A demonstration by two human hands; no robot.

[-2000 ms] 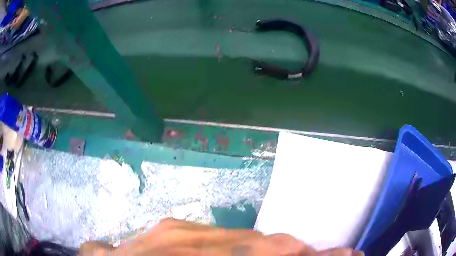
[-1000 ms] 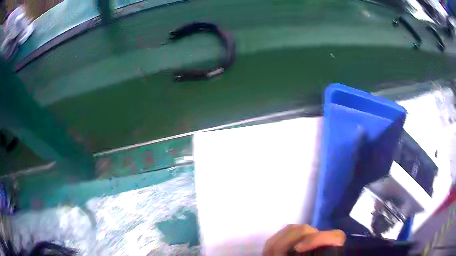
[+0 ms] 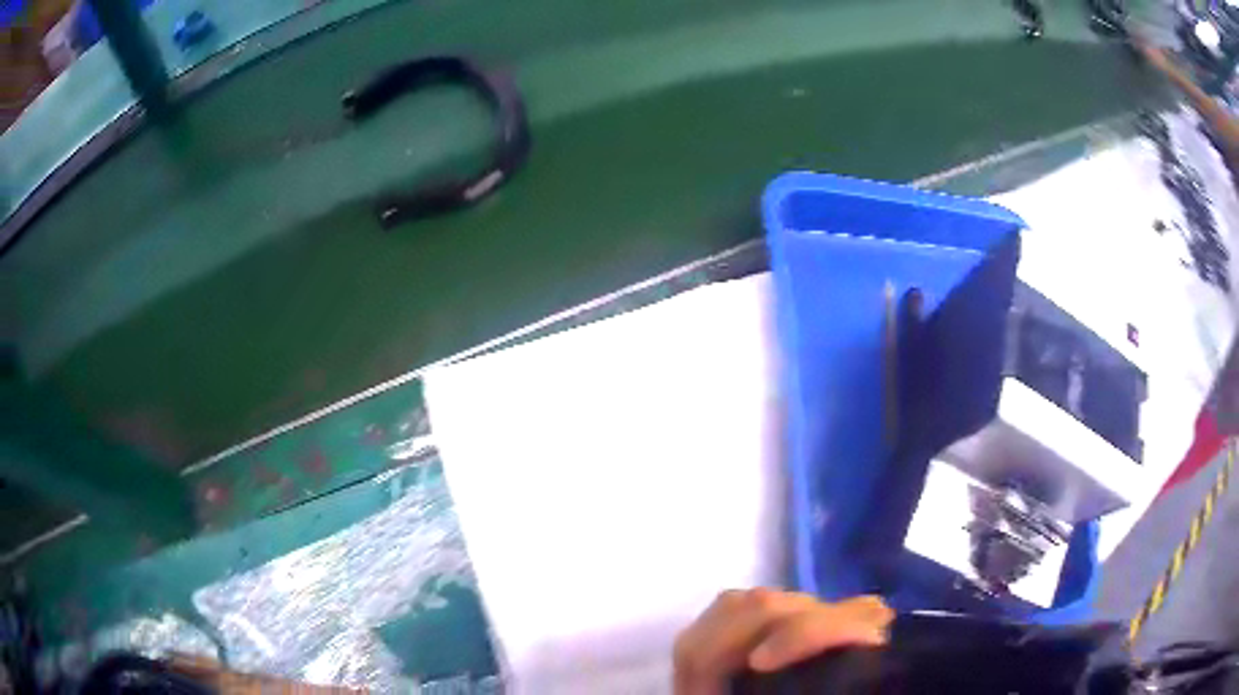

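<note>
My right hand (image 3: 781,641) is at the bottom edge, partly cut off, with its fingers closed around a thick black cylinder, apparently the electric screwdriver (image 3: 978,659). The cylinder extends right, just in front of the blue bin (image 3: 836,407). The white and silver screw feeder (image 3: 1080,455) sits at the bin's right, its shiny mechanism facing me. At the bottom left edge is a blurred skin-coloured strip, probably my left hand (image 3: 265,676), beside a dark curved thing (image 3: 122,671). What it holds cannot be told.
A black C-shaped headband (image 3: 510,129) lies on the green conveyor (image 3: 612,163). A white sheet (image 3: 612,475) lies left of the bin. Crinkled clear film (image 3: 313,597) covers the bench at lower left. A green post (image 3: 82,468) stands at the left. Black parts lie at the far upper right.
The view has swung right, so the headband, sheet and bin appear further left. The bin and feeder show more fully. My right hand, with the black cylinder, has stayed near the bottom edge since one second ago.
</note>
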